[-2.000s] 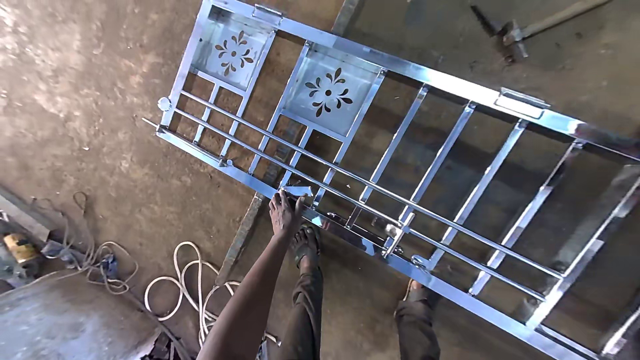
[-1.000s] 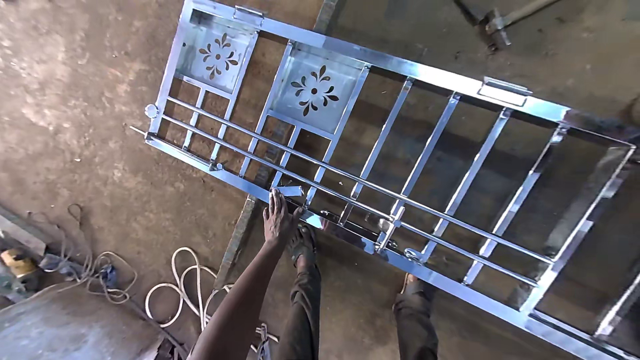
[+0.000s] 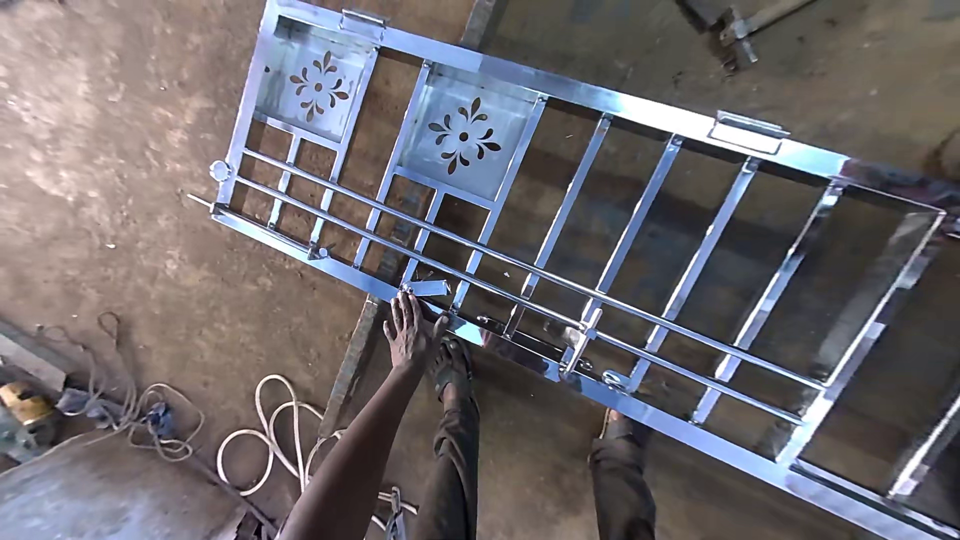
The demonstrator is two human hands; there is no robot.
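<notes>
A shiny metal gate frame [image 3: 667, 405] lies slanted across the view, with crossbars and two long thin rods [image 3: 465, 241]. Two square panels with cut-out flower patterns [image 3: 463, 136] fill part of its left end. On the near rail rests my left hand [image 3: 409, 330], palm down, fingers spread, beside a small metal plate [image 3: 427, 288]. Nothing shows in its grasp. To the right along that rail are a latch fitting [image 3: 581, 341] and a ring [image 3: 615, 380]. My right hand is out of view.
A pale hose or cable [image 3: 259, 435] lies coiled on the dirt floor at lower left, near a yellow power tool [image 3: 26, 403]. A metal bar [image 3: 352, 367] runs beneath the frame. A hammer-like tool [image 3: 739, 30] lies beyond it. Two feet stand by the near rail.
My left hand stays on the near rail beside the small plate, its fingers somewhat more spread now. The view has shifted a little.
</notes>
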